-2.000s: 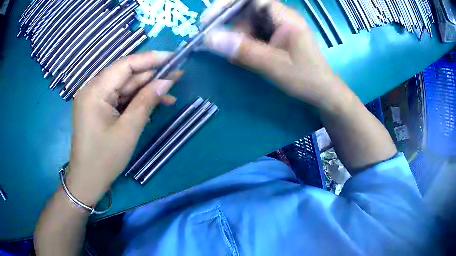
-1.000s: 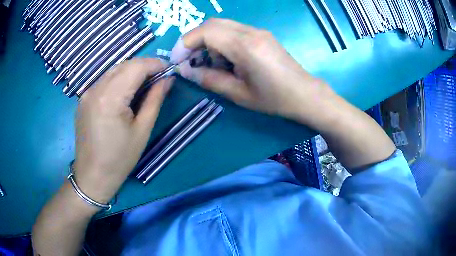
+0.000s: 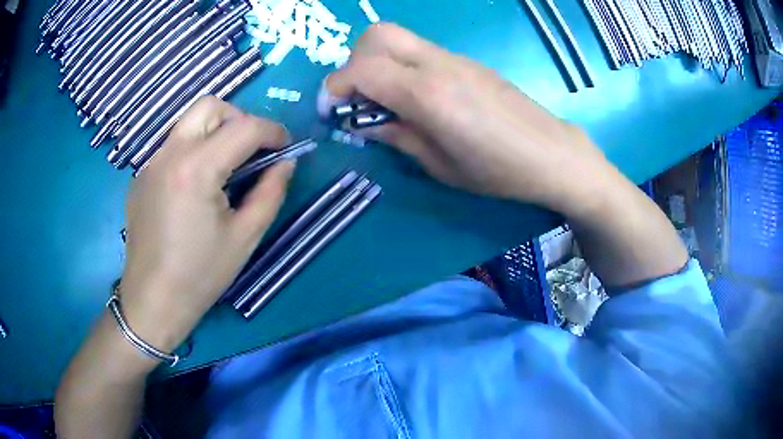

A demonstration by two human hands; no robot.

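My left hand (image 3: 210, 189) holds a metal tube (image 3: 266, 160) with a pale sleeve on its tip, pointing right. My right hand (image 3: 429, 111), with whitish covering on a fingertip, holds a bunch of metal tubes (image 3: 369, 116) whose dark round ends show. A small translucent sleeve (image 3: 348, 138) is just under my right fingers; whether they touch it I cannot tell. Capped tubes (image 3: 309, 244) with frosted tips lie side by side on the mat between my hands and my body. A loose sleeve piece (image 3: 283, 94) lies between my hands, below the white sleeve heap (image 3: 296, 30).
A large pile of metal tubes (image 3: 146, 73) lies at the upper left. Two separate tubes (image 3: 562, 47) and a row of thinner rods (image 3: 665, 34) lie at the upper right. Blue crates (image 3: 760, 189) stand beside the green-blue table (image 3: 446, 231), one holding bagged goods (image 3: 571, 287).
My hands have moved apart since the touching position one second ago. The tube in my left hand now shows a pale tip. A sleeve now shows under my right fingers.
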